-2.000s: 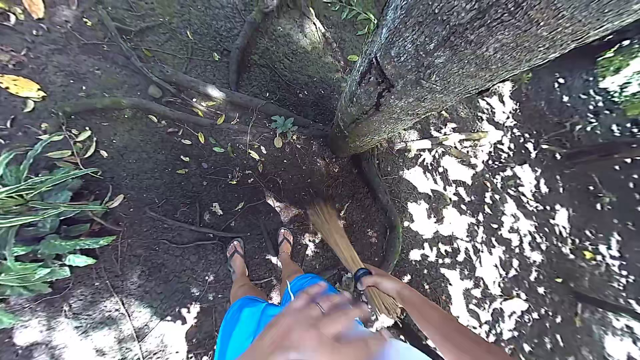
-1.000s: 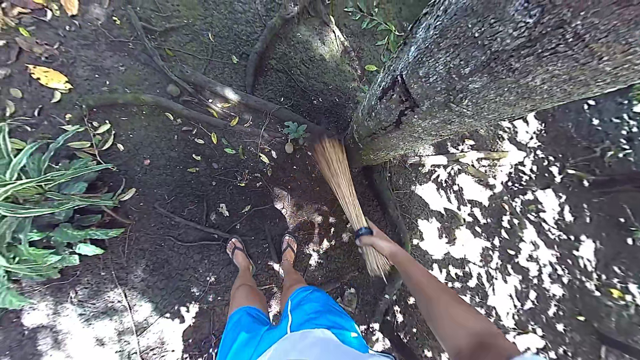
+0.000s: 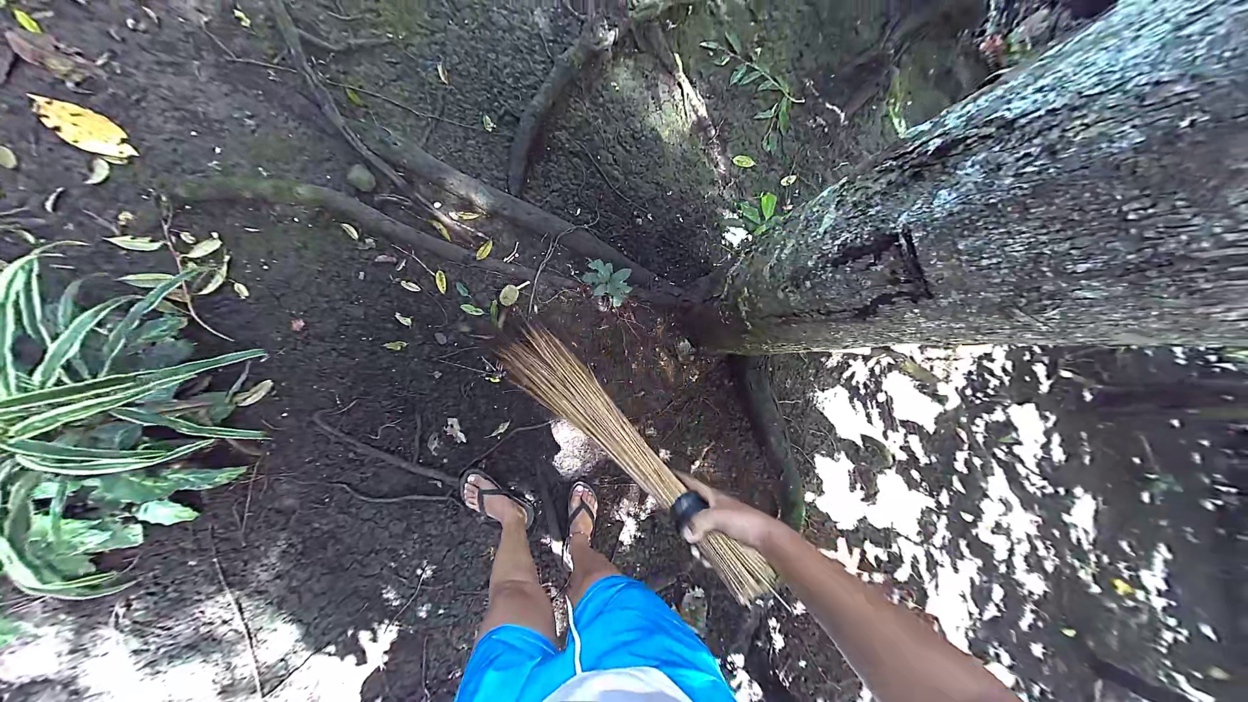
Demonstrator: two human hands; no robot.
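Note:
My right hand [image 3: 726, 519] grips a stick broom [image 3: 609, 419] of thin tan bristles near its black binding band [image 3: 688, 511]. The broom slants up and to the left from the hand, its darker, fanned tips over the soil close to scattered yellow-green leaves [image 3: 484, 250] and a small green seedling [image 3: 607, 282]. The cut ends of the sticks stick out below the hand. My left hand is out of view.
A thick tree trunk [image 3: 1024, 214] leans in from the upper right. Roots [image 3: 468, 190] cross the soil ahead. Striped-leaf plants [image 3: 107, 419] grow at the left. My feet in flip-flops [image 3: 497, 495] stand near a thin root [image 3: 380, 456]. Sunlit patches dapple the ground at right.
The broom's tips have swung left, away from the trunk's base where they were one second ago. A hand seen low in the middle two seconds ago has left the view.

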